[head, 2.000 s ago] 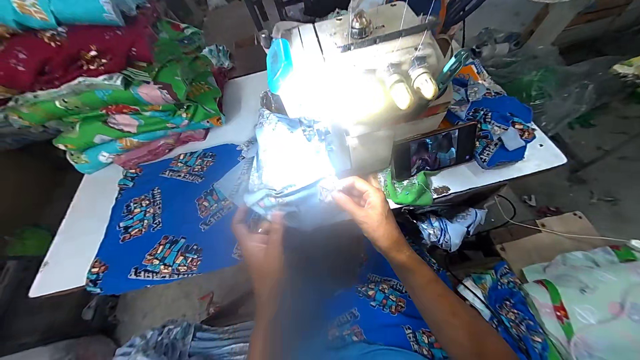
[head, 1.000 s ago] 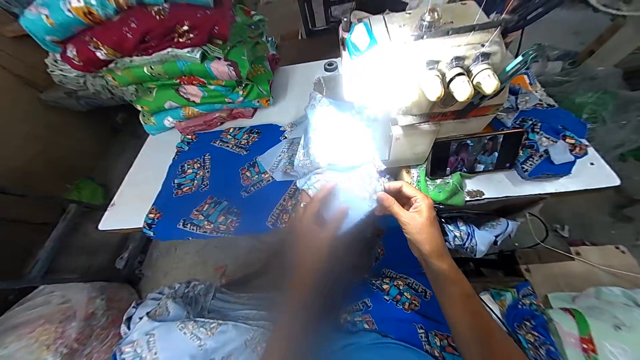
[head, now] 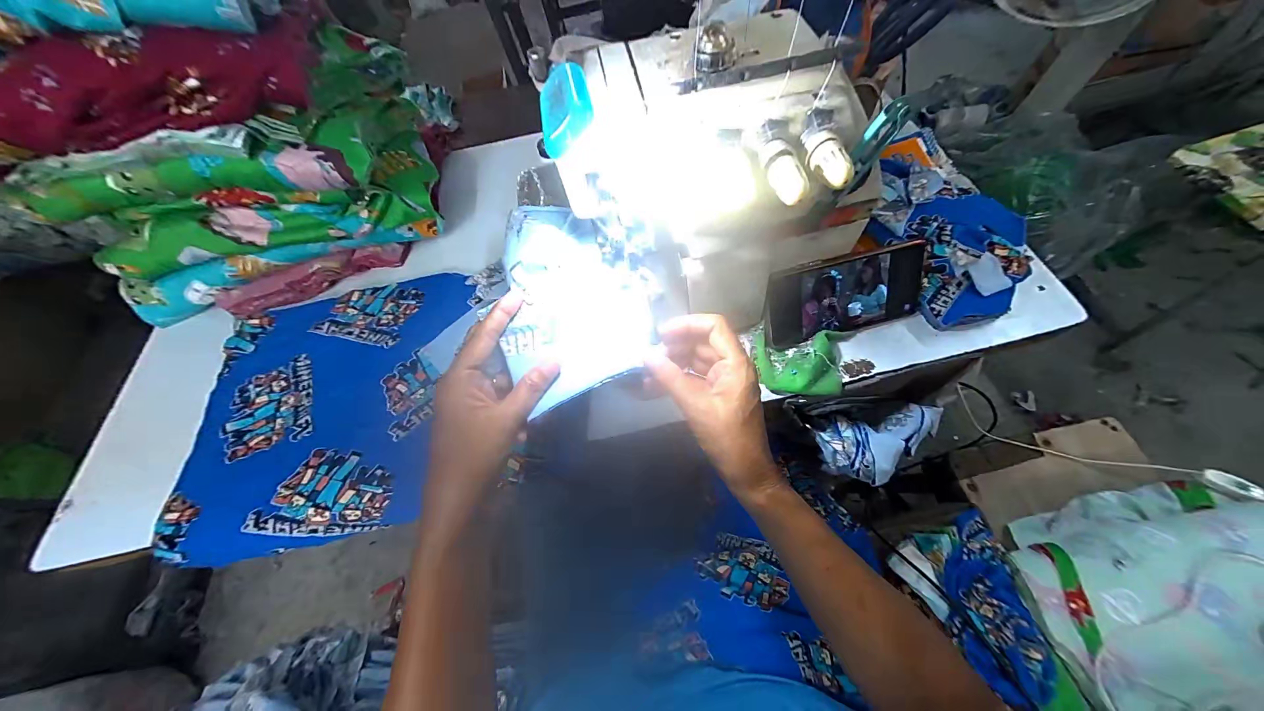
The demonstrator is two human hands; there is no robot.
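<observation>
A light-blue printed fabric piece (head: 583,346), washed out by the lamp's glare, lies at the front of an industrial sewing machine (head: 731,148) with several threads running up from it. My left hand (head: 489,380) grips the fabric's left edge between thumb and fingers. On the right edge, my right hand (head: 706,380) pinches the cloth between thumb and fingertips. The needle and presser foot are hidden by glare. Blue printed fabric (head: 336,415) is spread over the white table to the left, and more blue printed fabric (head: 750,573) hangs below my hands.
Folded green and red printed fabrics (head: 247,188) are stacked at the left. A smartphone (head: 849,294) leans against the machine, with a green cloth (head: 802,365) beside it. Blue scraps (head: 973,247) lie on the white table's right end (head: 1047,306). A plastic-wrapped bundle (head: 1175,592) sits lower right.
My left hand, blurred over the fabric's lower part one second ago, is now at its left edge. The fabric's lower part now looks flatter between my hands. The view has shifted.
</observation>
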